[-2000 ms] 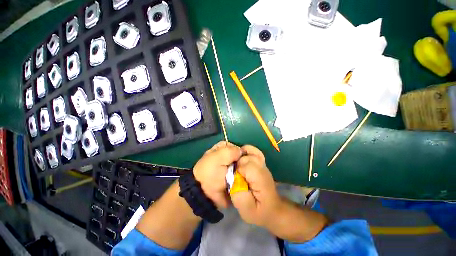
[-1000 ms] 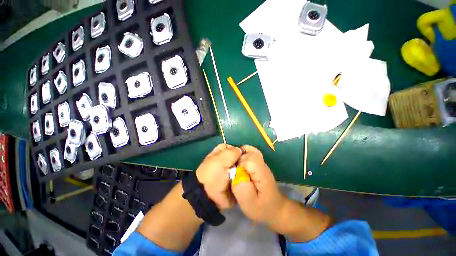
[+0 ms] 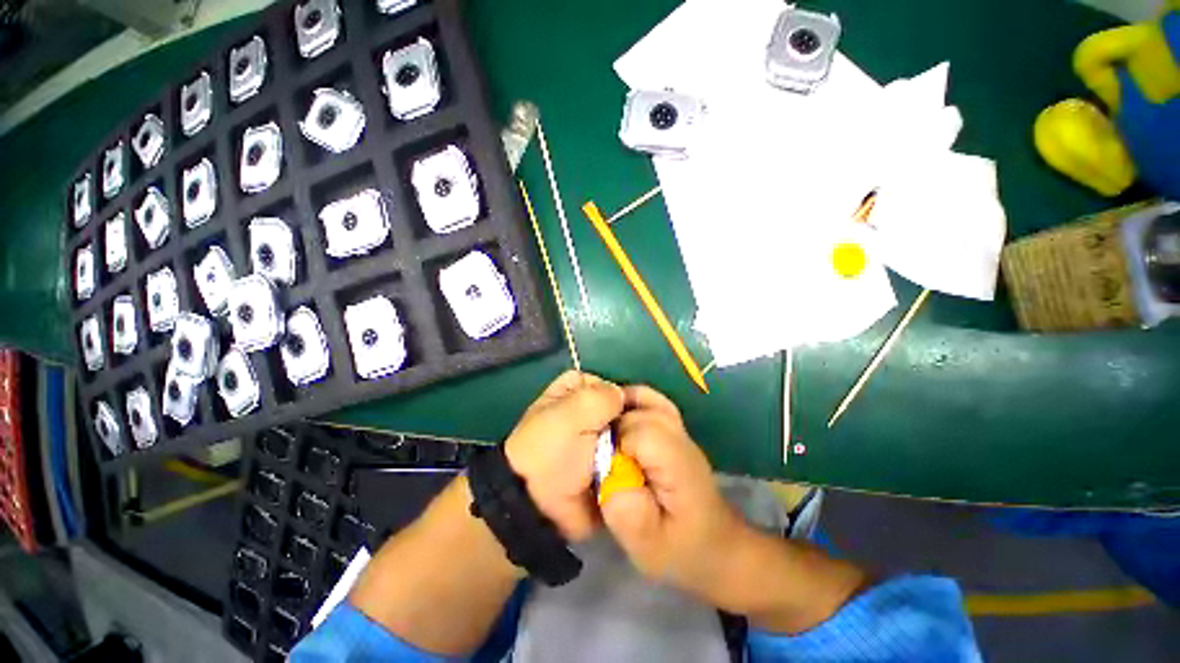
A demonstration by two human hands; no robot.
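Observation:
My left hand (image 3: 564,447), with a black band on the wrist, and my right hand (image 3: 666,486) are closed together at the bench's front edge. A yellow finger cot (image 3: 621,479) covers a fingertip of my right hand. A small white piece (image 3: 603,453), cloth or part of a housing, shows between the hands; most of what they hold is hidden. A thin tan stick (image 3: 550,279) points up from just above my left hand; I cannot tell whether it is held. Two silver-white housings (image 3: 802,47) (image 3: 663,117) lie on and beside white sheets (image 3: 764,246).
A black grid tray (image 3: 518,339) with silver-white housings is at left. An orange stick (image 3: 646,295), thin wooden sticks (image 3: 880,359), a loose yellow cot (image 3: 849,260), a brown-wrapped bottle (image 3: 1081,279) and a yellow-blue figure (image 3: 1087,145) are on the bench. Dark trays (image 3: 278,518) sit below.
The bench items first shifted left in view, then only slightly. My hands stay together, with small changes in the fingers and the white piece between them.

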